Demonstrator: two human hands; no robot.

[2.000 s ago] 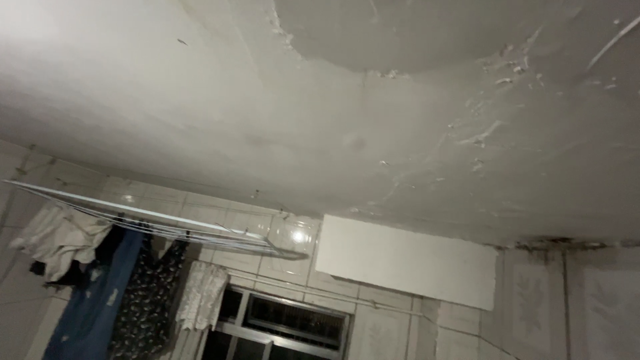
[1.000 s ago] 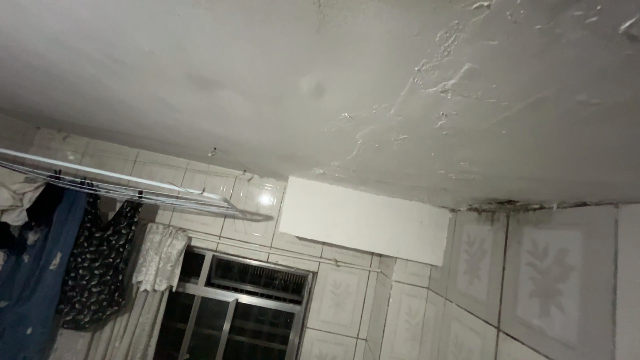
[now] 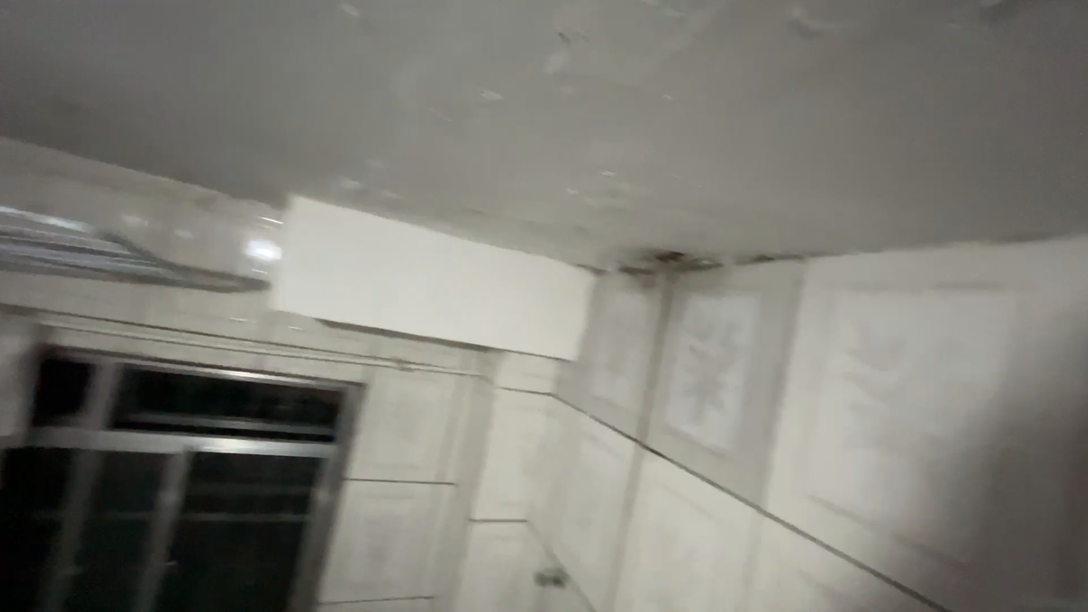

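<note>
Neither my left hand nor my right hand shows in the head view. The picture is blurred. Peeling paint marks the grey ceiling (image 3: 510, 110), and a dark, damp-looking patch (image 3: 671, 259) lies where it meets the tiled corner. A white boxed panel (image 3: 433, 280) runs just below the ceiling, above and to the right of a metal-framed window (image 3: 221, 442) with dark panes.
At the left edge a hanging drying rack (image 3: 110, 251) juts in near the ceiling. Tiles with a leaf pattern (image 3: 710, 370) cover the right wall. A thin rod or pipe (image 3: 255, 344) runs above the window. A small blurred fitting (image 3: 550, 578) sits low on the wall.
The view has swung to the right. The hanging clothes seen at the left in the earlier frames are out of view, and more of the right tiled wall shows.
</note>
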